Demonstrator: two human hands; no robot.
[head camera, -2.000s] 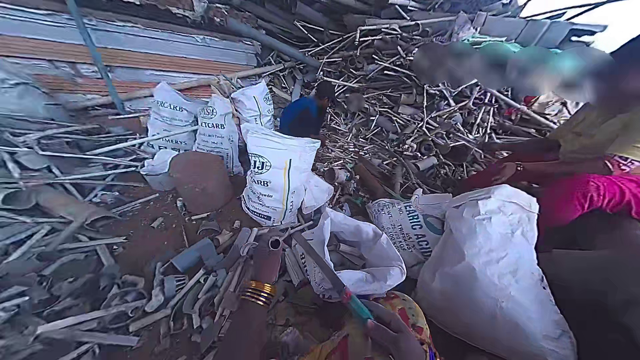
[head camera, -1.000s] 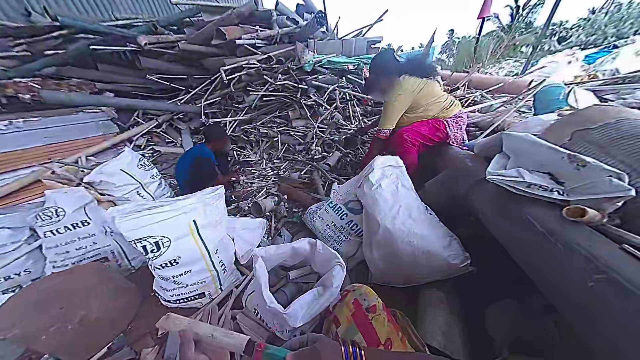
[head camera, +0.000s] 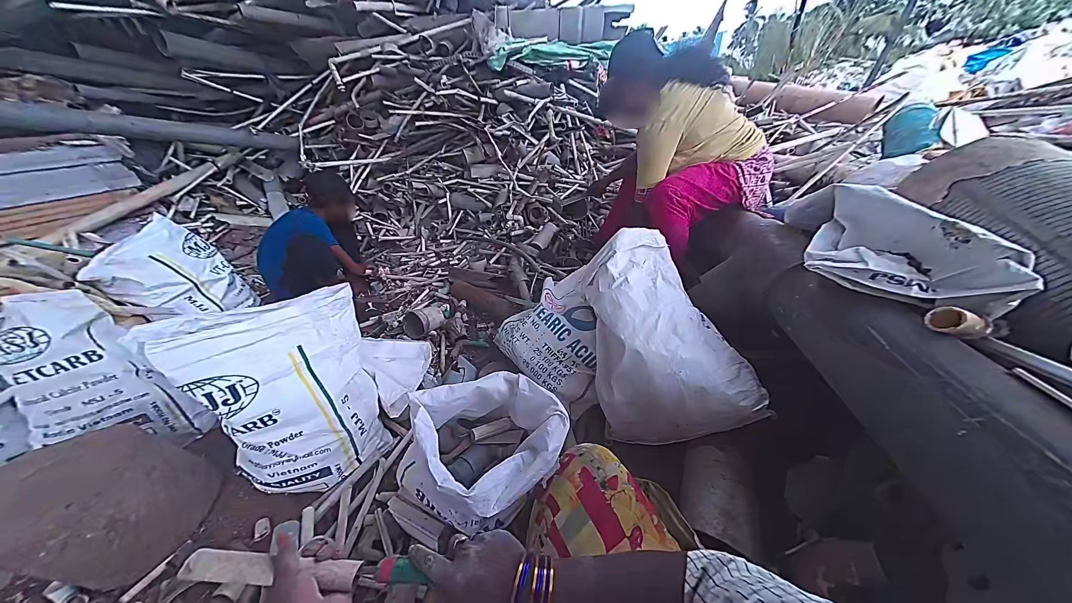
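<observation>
At the bottom edge, my left hand (head camera: 295, 576) is closed round a pale plastic pipe piece (head camera: 224, 567); part of the hand is cut off by the frame. Just right of it, my right hand (head camera: 479, 568), with bangles at the wrist, grips a tool's green and red handle (head camera: 405, 569). The tool's working end is hard to make out. Beyond my hands an open white woven sack (head camera: 487, 507) holds cut pipe pieces and a grey fitting (head camera: 471, 466). Patterned red and yellow cloth (head camera: 596, 511) lies right of that sack.
Printed white sacks (head camera: 276, 394) stand at left, near a flat brown slab (head camera: 100, 507). A full white sack (head camera: 670, 352) stands centre right. Behind, a person in blue (head camera: 293, 247) and another in yellow and pink (head camera: 699, 142) sit by a pipe heap (head camera: 469, 159). A large dark pipe (head camera: 904, 419) lies right.
Two seconds ago my left hand was upright with a pipe, right of the grey pipe pieces; now both hands are low at the frame's bottom. The view has swung up and right.
</observation>
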